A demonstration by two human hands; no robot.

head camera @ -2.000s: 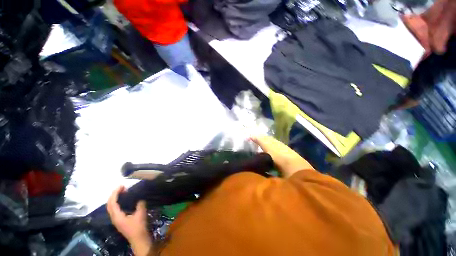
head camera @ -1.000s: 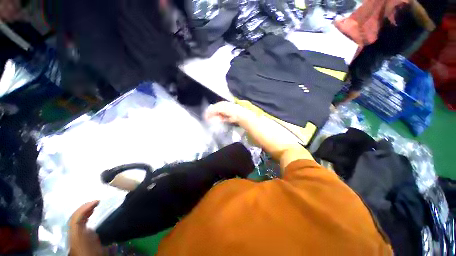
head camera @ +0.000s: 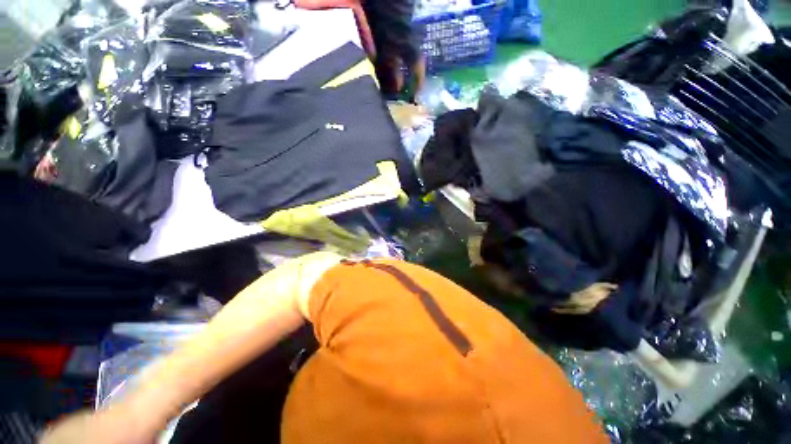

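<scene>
My right forearm crosses the lower left, and my right hand (head camera: 95, 428) is blurred at the bottom-left corner; its fingers and any hold cannot be made out. My left hand is not in view. A black garment (head camera: 247, 395) shows partly below my forearm, beside my orange top, mostly hidden. Part of the stack of empty polybags (head camera: 121, 368) shows at the lower left, behind my forearm. A dark jacket (head camera: 295, 143) lies flat on the white-topped table (head camera: 195, 224), with yellow-green cloth (head camera: 317, 227) showing beneath and at its edges.
Bagged garments (head camera: 195, 52) lie at the back left. A heap of loose dark garments (head camera: 590, 199) with shiny film is on the right. A blue crate (head camera: 455, 39) stands on the green floor (head camera: 577, 26) behind. Part of a person in dark clothes (head camera: 395, 39) is beside the table.
The view has swung right, so the table and jacket appear further left. My left hand has left the picture. My right hand now shows at the bottom-left corner, and the black garment is mostly hidden.
</scene>
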